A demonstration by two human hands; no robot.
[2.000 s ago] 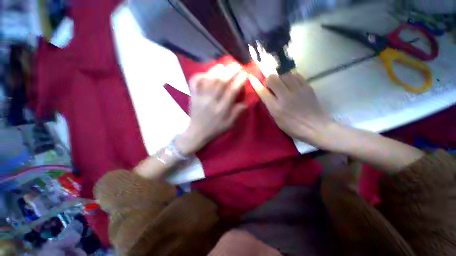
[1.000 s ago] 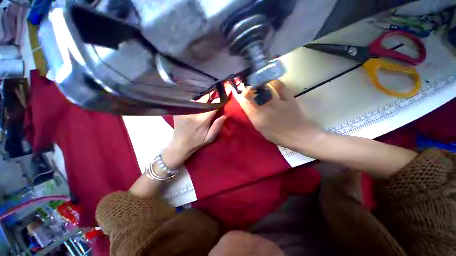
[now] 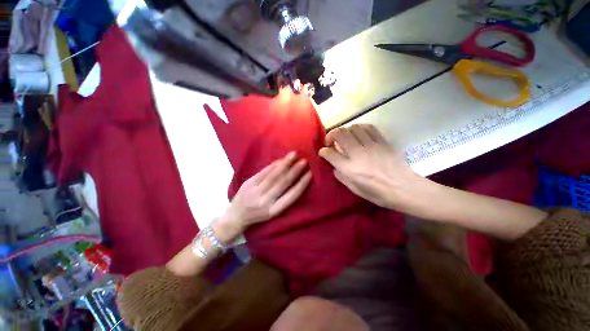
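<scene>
A dark red cut panel [image 3: 278, 139] lies on the white table, its far end under the lit needle area of the sewing machine head [image 3: 213, 39]. My left hand [image 3: 270, 194] lies flat on the panel with its fingers spread a little, palm down. My right hand [image 3: 362, 161] is at the panel's right edge, thumb and fingertips pinching the cloth near the dark slit line. The presser foot is hard to make out beside the glow. The near part of the panel hangs over the table edge onto my lap.
Shears [image 3: 453, 53] with red and yellow-orange handles lie at the right, beyond the printed ruler [image 3: 491, 119]. A larger dark red garment piece [image 3: 129, 161] spreads at the left. A blue crate [image 3: 563, 191] is at the right edge. Thin tools lie at the far right.
Both hands have moved back from the needle toward me; the left now lies flat on the panel, the right holds its edge. The view has shifted, showing more cloth near the needle.
</scene>
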